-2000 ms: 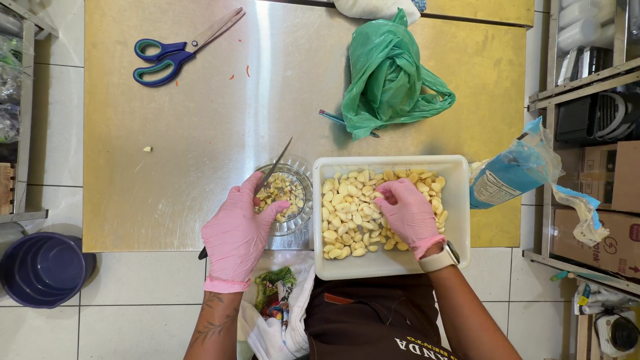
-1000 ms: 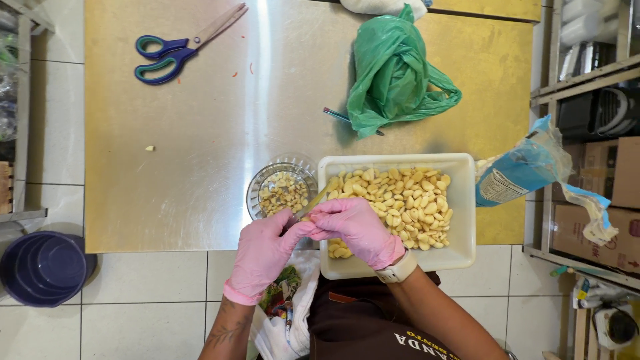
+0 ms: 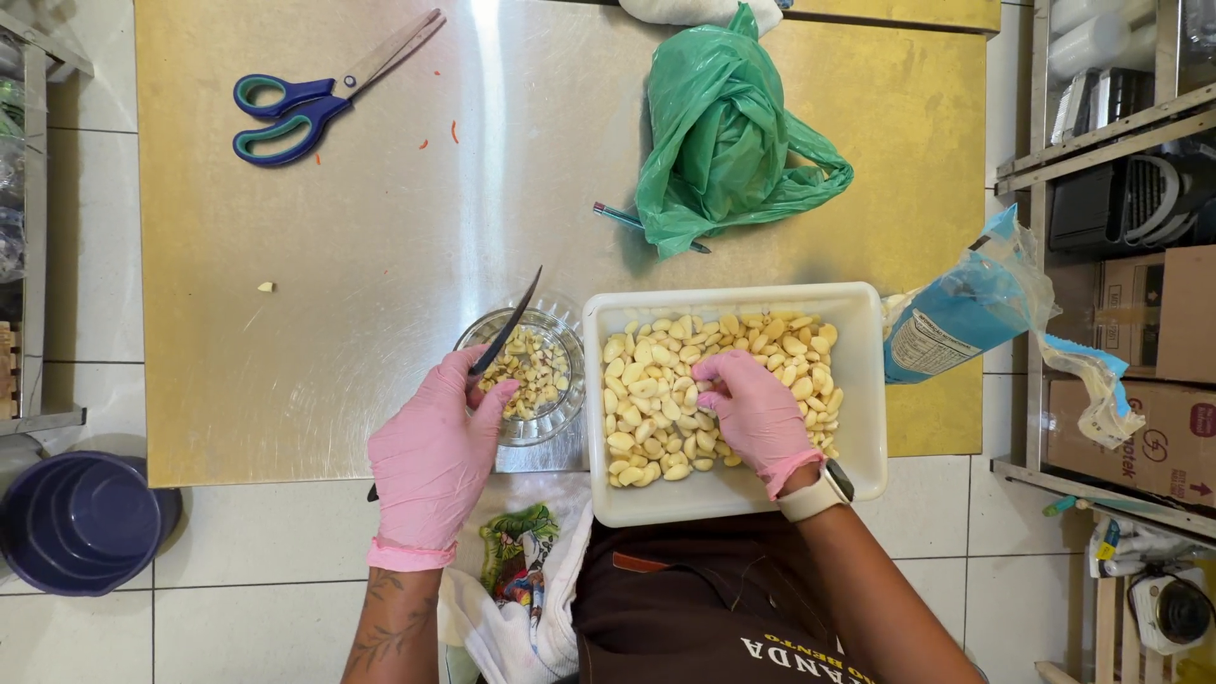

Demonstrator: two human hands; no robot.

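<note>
My left hand [image 3: 432, 451], in a pink glove, holds a knife [image 3: 510, 325] whose dark blade points up and right over a clear glass bowl [image 3: 570, 418]. Small cut pieces and trimmings [image 3: 541, 370] lie in that bowl. To its right, a white plastic tray [image 3: 736, 508] holds many peeled garlic cloves [image 3: 655, 380]. My right hand [image 3: 755, 408], also gloved in pink, is in the tray with its fingers curled down at the cloves; whether a clove is between the fingertips cannot be seen.
Blue-handled scissors [image 3: 309, 114], a green plastic bag [image 3: 722, 142] and a pen [image 3: 617, 217] lie on the metal table [image 3: 313, 380]. An opened blue package [image 3: 950, 313] stands right of the tray. A dark blue bucket [image 3: 85, 522] is on the floor at left, shelving [image 3: 1035, 171] at right.
My hands were together by the tray's near left edge a second ago. They have moved apart, the left with the knife to the bowl, the right into the cloves.
</note>
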